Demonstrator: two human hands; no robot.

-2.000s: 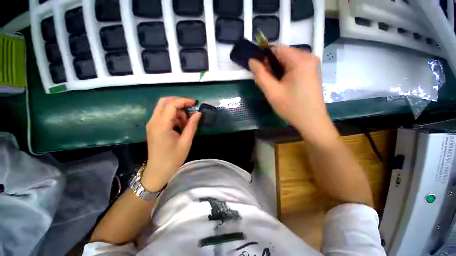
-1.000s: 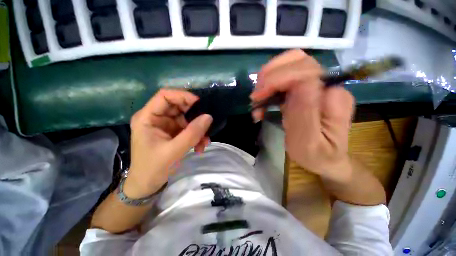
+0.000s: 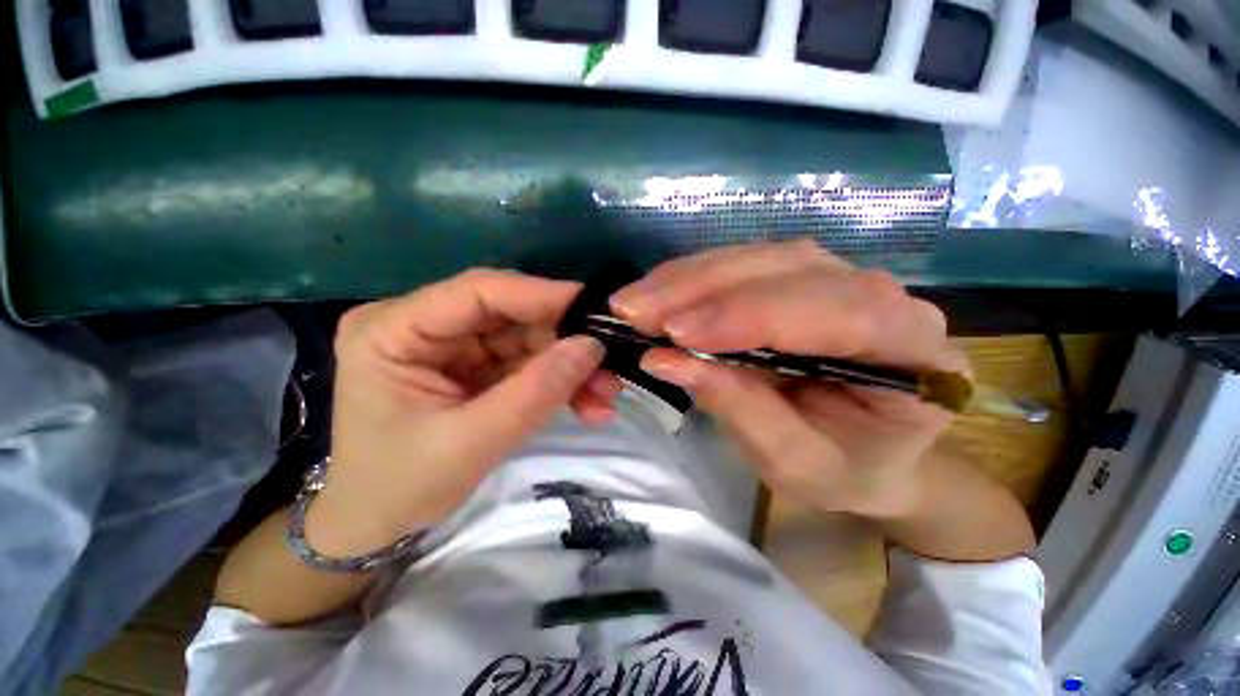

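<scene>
A small black housing (image 3: 588, 307) is held in front of my body, pinched between the thumb and fingers of my left hand (image 3: 456, 388). My right hand (image 3: 802, 374) holds a dark pen-length tool (image 3: 830, 369) with a yellowish rear end pointing right. The tool's narrow metal tip is at the housing; my fingers partly hide the contact. A silvery perforated strip (image 3: 870, 207) lies on the green surface beyond my right hand. The white foam tray (image 3: 476, 64) with black pieces in its pockets lies beyond, at the top edge.
The green bench (image 3: 204, 204) has a rounded front edge. Clear plastic film (image 3: 1088, 177) lies right of the tray. A wood-coloured board (image 3: 1013, 408) is below the bench. A white machine (image 3: 1135, 503) with green and blue buttons stands at right. Greyish translucent material (image 3: 123, 462) is at left.
My right hand has come down from the tray and then left to the housing, bringing the tool's tip to it. The housing now sits in my left hand. The view has shifted, showing less of the tray.
</scene>
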